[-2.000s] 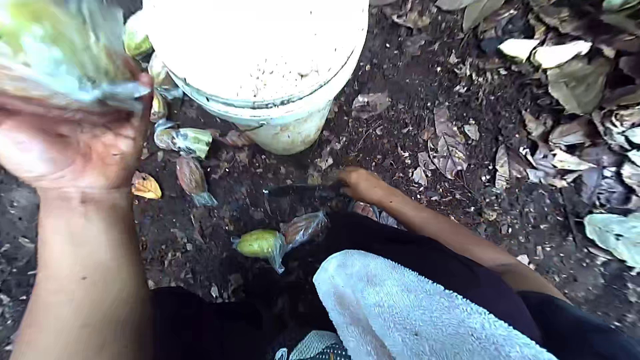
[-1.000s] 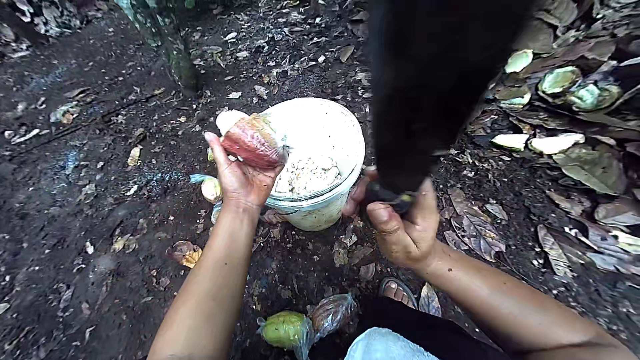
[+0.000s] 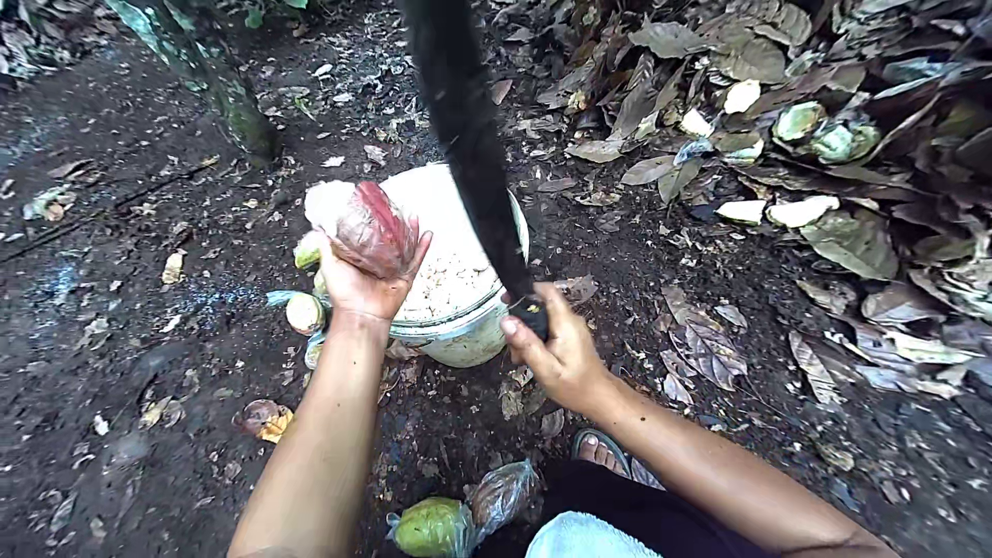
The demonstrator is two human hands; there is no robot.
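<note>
My left hand (image 3: 368, 283) holds a reddish cacao pod (image 3: 377, 231), partly in clear plastic, above the left side of a white bucket (image 3: 469, 341). Pale wet pulp or beans (image 3: 446, 291) show inside the bucket. The fingers of my right hand (image 3: 554, 345) are closed round the dark handle of a machete (image 3: 484, 170); its blade points up, across the bucket's right part. Near my knees lie a yellow-green pod (image 3: 431, 528) and a brownish pod (image 3: 502, 496), both in clear plastic. More wrapped pods (image 3: 304, 313) rest on the ground left of the bucket.
A mossy tree trunk (image 3: 244, 116) stands at the upper left. Cut pod husks (image 3: 802, 211) lie among dry leaves (image 3: 852, 240) on the right. A brown pod piece (image 3: 260, 417) lies on the soil left of my forearm. My sandaled foot (image 3: 601, 453) is below my right hand.
My right hand, low by my leg two seconds ago, has come up with the machete. The blade now slants differently than a second ago. The view has shifted widely since the first frame.
</note>
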